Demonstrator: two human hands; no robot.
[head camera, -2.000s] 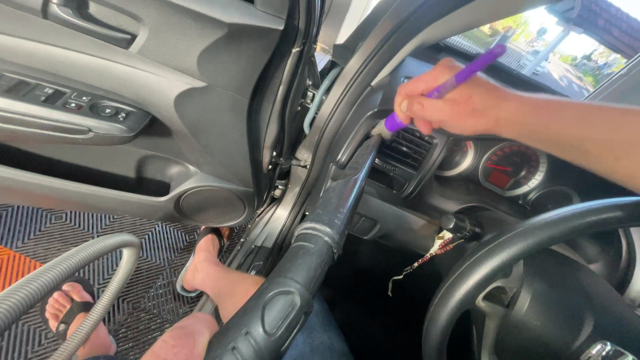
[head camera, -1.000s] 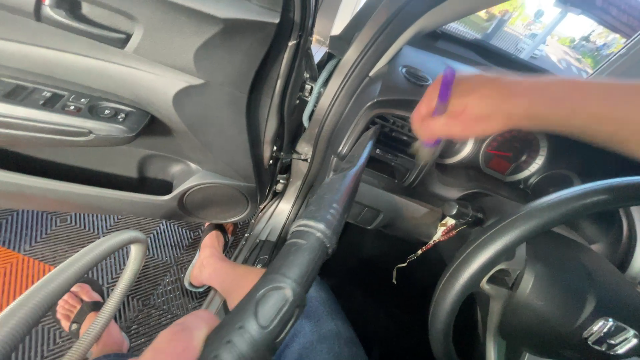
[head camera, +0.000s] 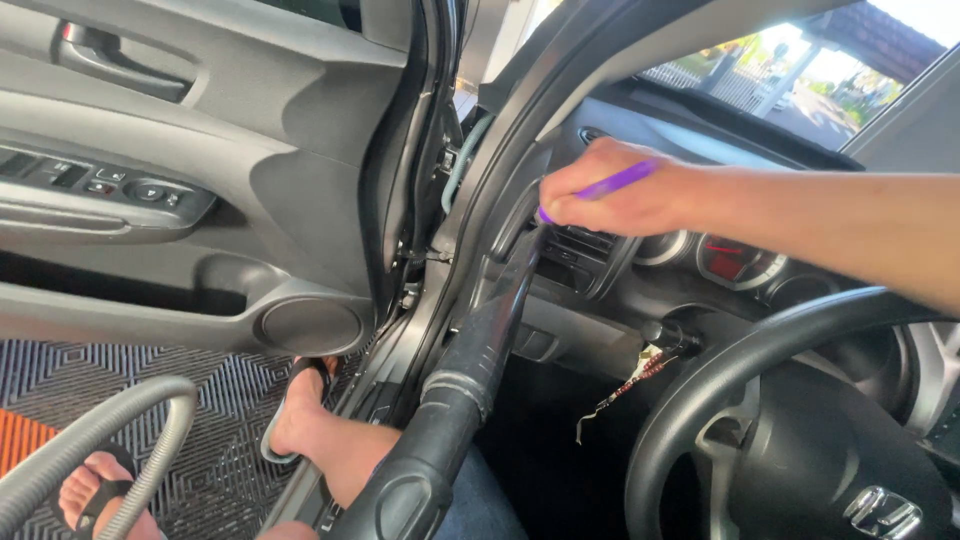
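Note:
My right hand (head camera: 611, 187) grips a brush with a purple handle (head camera: 619, 178), beside the air vent (head camera: 574, 251) at the door end of the dashboard. Its bristles are mostly hidden. Just below the hand, the tip of a dark vacuum crevice nozzle (head camera: 506, 289) lies against the vent area. The nozzle is joined to a black vacuum handle (head camera: 416, 465), which slants down to the bottom edge. A patch of skin shows left of that handle at the bottom edge; I cannot tell whether it is my left hand.
The car door (head camera: 315, 112) stands open at the left. At the lower right is the steering wheel (head camera: 675, 420), with a key chain (head camera: 630, 386) hanging from the ignition. A grey ribbed hose (head camera: 90, 435) loops over the patterned floor mat (head camera: 225, 420), near two sandalled feet.
One second ago my right hand was blurred, with the brush upright, farther right over the vent. It has moved left to the nozzle tip, and the brush handle is tilted again.

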